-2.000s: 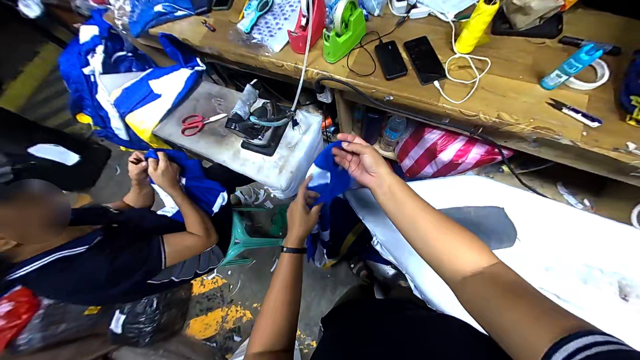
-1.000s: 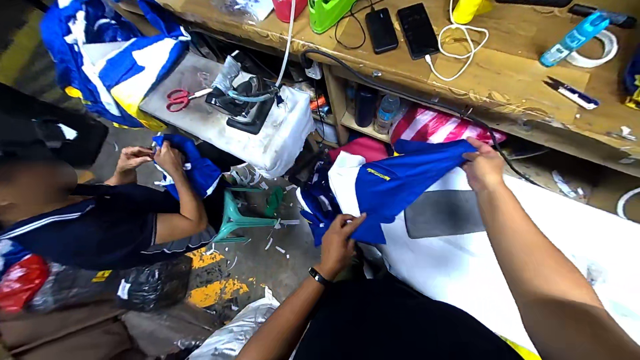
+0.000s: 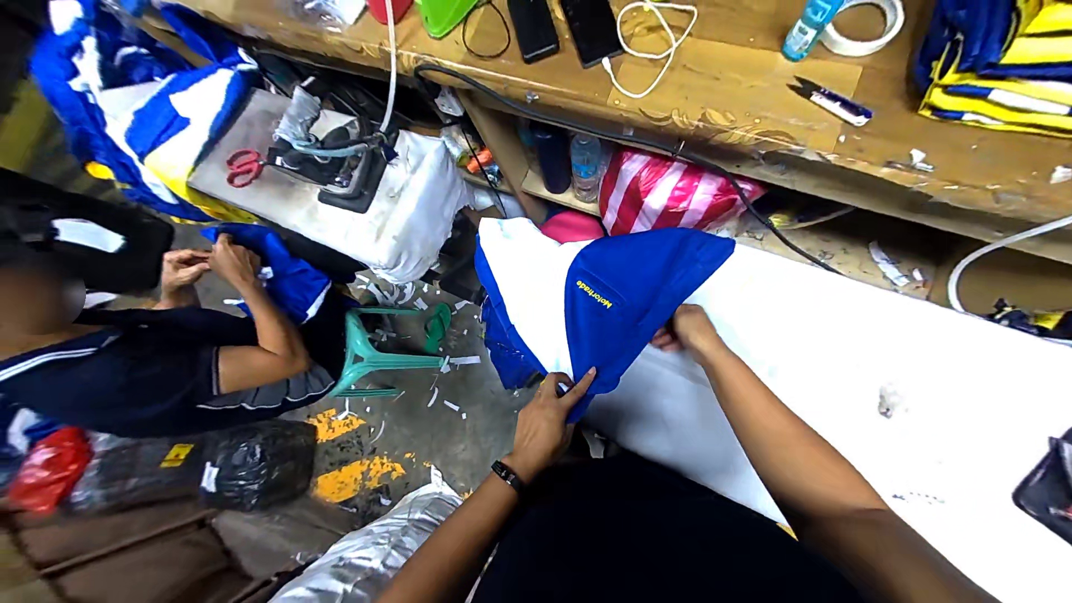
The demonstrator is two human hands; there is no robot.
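Note:
A blue and white fabric garment (image 3: pixel 641 268) with small yellow lettering is spread at the left end of a white-covered board (image 3: pixel 837 360), part of it hanging over the end. My left hand (image 3: pixel 548 419), with a dark band on the wrist, pinches its lower edge between thumb and fingers. Just off the garment's right edge, my right hand (image 3: pixel 687 331) has curled fingers, partly beneath the cloth; whether they grip it cannot be told.
Left, a seated person (image 3: pixel 167 352) handles blue cloth near a padded table (image 3: pixel 293 201) with an iron (image 3: pixel 347 167) and red-handled scissors (image 3: pixel 244 168). A green stool (image 3: pixel 368 356) stands between. On the wooden bench (image 3: pixel 720 92) lie phones, tape (image 3: pixel 863 25), thread snips (image 3: pixel 829 100) and folded garments (image 3: pixel 1005 67).
The garment, bunched between both hands at first, was stretched out and now lies flatter on the board. My right hand has come down and left from the garment's far corner.

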